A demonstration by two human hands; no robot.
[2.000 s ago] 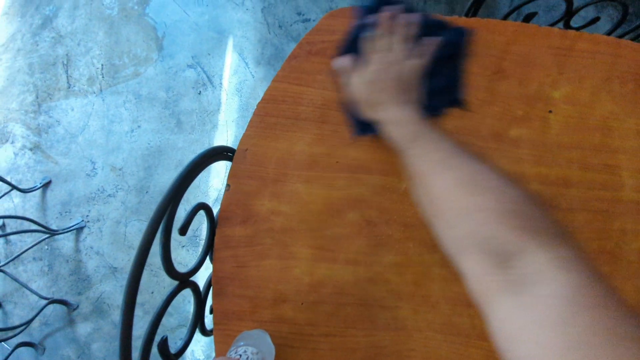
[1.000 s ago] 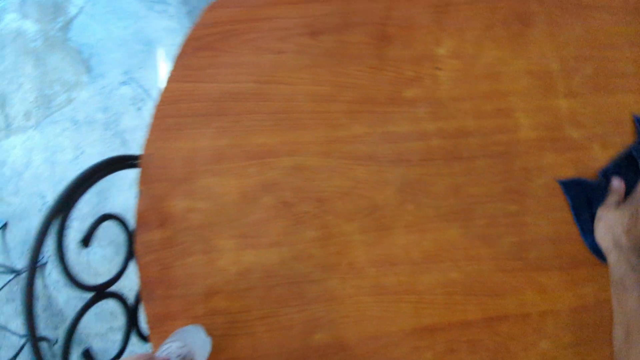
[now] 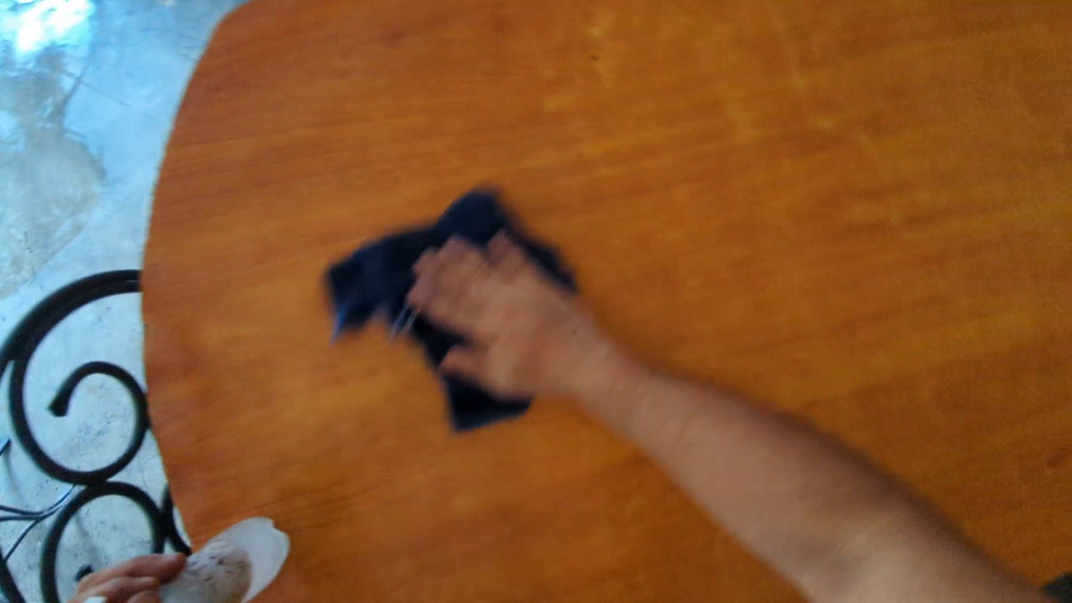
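My right hand (image 3: 502, 318) lies flat, fingers spread, on a dark blue cloth (image 3: 477, 219), pressing it against the wooden tabletop (image 3: 712, 209). Both are blurred, and the cloth is crumpled with corners sticking out to the left and below. At the lower left, by the table's edge, my left hand (image 3: 130, 578) has its fingers around a whitish translucent object (image 3: 266, 553), perhaps a container; its lower part is cut off by the frame and its kind is not clear.
A black wrought-iron chair back (image 3: 75, 285) with scrolls stands against the table's curved left edge. Beyond it is a bluish-grey floor (image 3: 59, 167). Thin dark metal bars show at the lower left, and a small dark thing at the lower right corner.
My right hand and the cloth have come from the right side of the view to left of its middle. Two seconds ago they were near the table's far edge. My left hand stays at the lower left.
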